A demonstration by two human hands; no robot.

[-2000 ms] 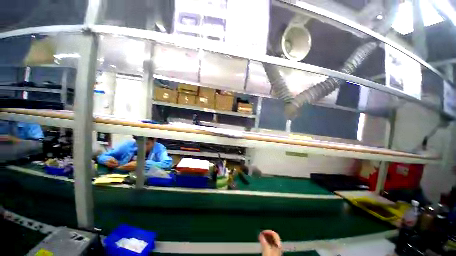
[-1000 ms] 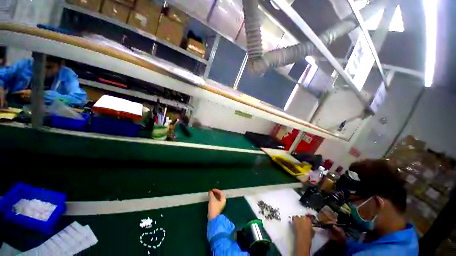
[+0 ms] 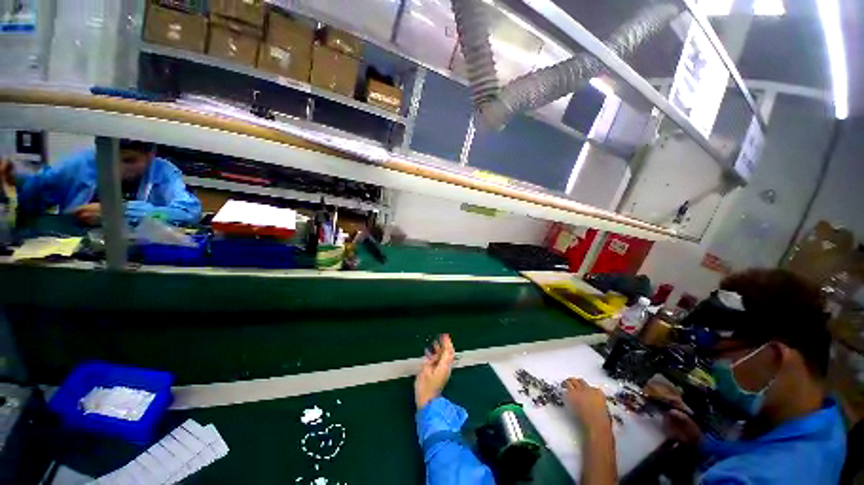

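My right hand [image 3: 435,371], in a blue sleeve, is raised over the pale rail near the middle. Its fingers are closed on a small dark piece [image 3: 435,348], too blurred to name. My left hand is not in view. Left of my right arm, tiny white pieces [image 3: 323,440] lie on the green bench [image 3: 384,431] in a heart-shaped outline. A small white heap [image 3: 312,415] lies just above the outline, and more white bits show at the bottom edge.
A blue bin [image 3: 114,428] with white contents and a white strip sheet [image 3: 171,458] are at left. A solder wire spool [image 3: 513,430] stands right of my forearm. A neighbour works over small metal parts [image 3: 540,388] on white paper [image 3: 559,431]. Another person sits across the bench.
The view first swung right and down, bringing in the neighbour, spool and white pieces, then shifted slightly back. My right hand now appears higher than at first, with its sleeve visible.
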